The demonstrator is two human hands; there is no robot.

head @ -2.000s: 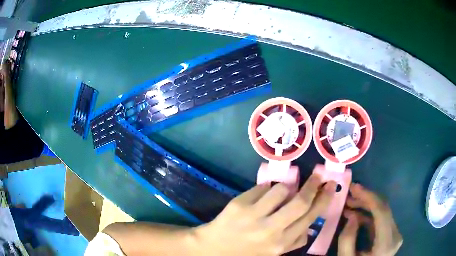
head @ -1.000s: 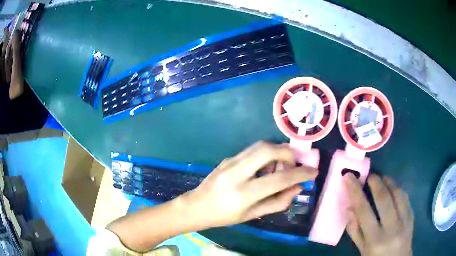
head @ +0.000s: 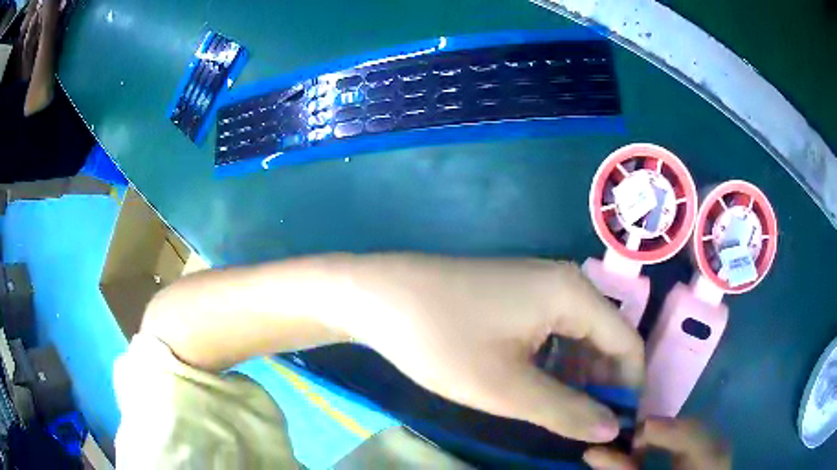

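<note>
Two pink fans lie side by side on the green table. The right fan (head: 684, 353) has a black oval on its handle. The left fan (head: 603, 204) has a small dark window at the handle, partly behind my left hand. My left hand (head: 496, 340) reaches across from the left and pinches the right end of the lower black, blue-edged sheet (head: 404, 390); its palm and forearm hide much of it. My right hand (head: 675, 445) is at the bottom edge, cut off, its fingertips beside the left fingertips at that sheet end. What the right fingertips hold cannot be made out.
Another black oval sheet (head: 413, 96) lies behind, with a short offcut (head: 209, 84) to its left. A white dish (head: 820, 390) is at the right edge. A pale rail (head: 716, 69) curves behind. An open cardboard box (head: 138, 262) stands below the table edge. A person's arm shows top left.
The view has shifted, so things sit further right. My right hand has left the right fan's handle, uncovering its black oval, and moved down to my left fingertips. The upper and lower sheets no longer overlap.
</note>
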